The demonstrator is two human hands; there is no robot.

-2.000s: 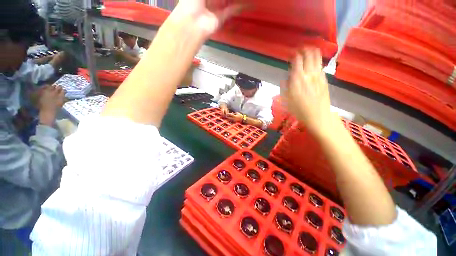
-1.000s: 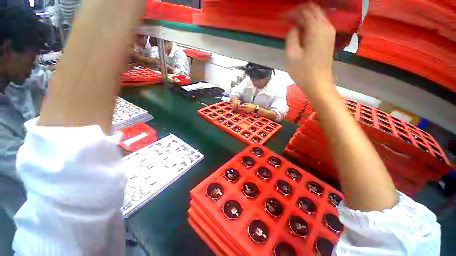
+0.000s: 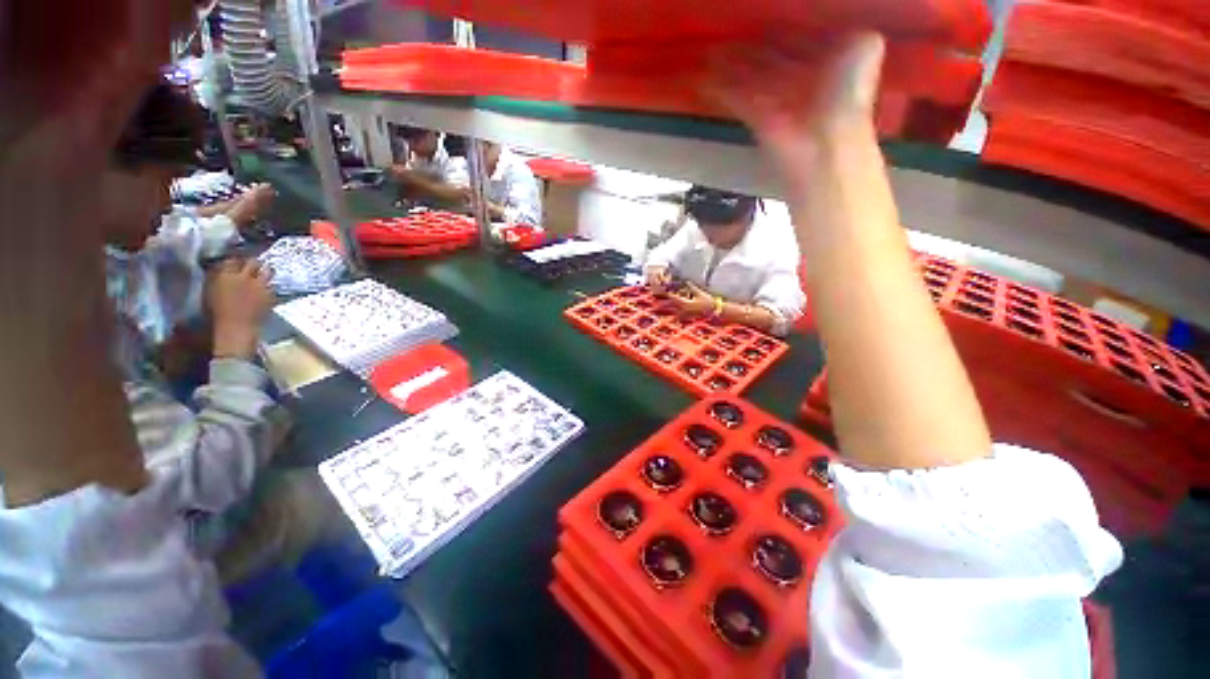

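My right hand (image 3: pixel 816 113) is raised to the shelf, blurred, with its fingers against red trays (image 3: pixel 637 37) there; whether it grips one I cannot tell. My left arm rises blurred at the left edge, and its hand is not clearly visible at the top left. Below my right arm, a stack of red foam trays (image 3: pixel 683 547) stands on the bench. Its top tray holds dark round units (image 3: pixel 713 512) with thin shiny rims, one per pocket. My right sleeve hides the stack's right part.
White parts trays (image 3: pixel 451 464) and a small red bin (image 3: pixel 422 378) are at the left. A taller red tray stack (image 3: pixel 1048 398) is at the right. Another red tray (image 3: pixel 677 340) lies before a person across the bench. A person sits close at left. The shelf edge (image 3: pixel 637 126) crosses overhead.
The view has shifted, showing more of the left side. My left arm has moved to the left edge, away from the shelf's middle. My right hand stays up at the shelf trays.
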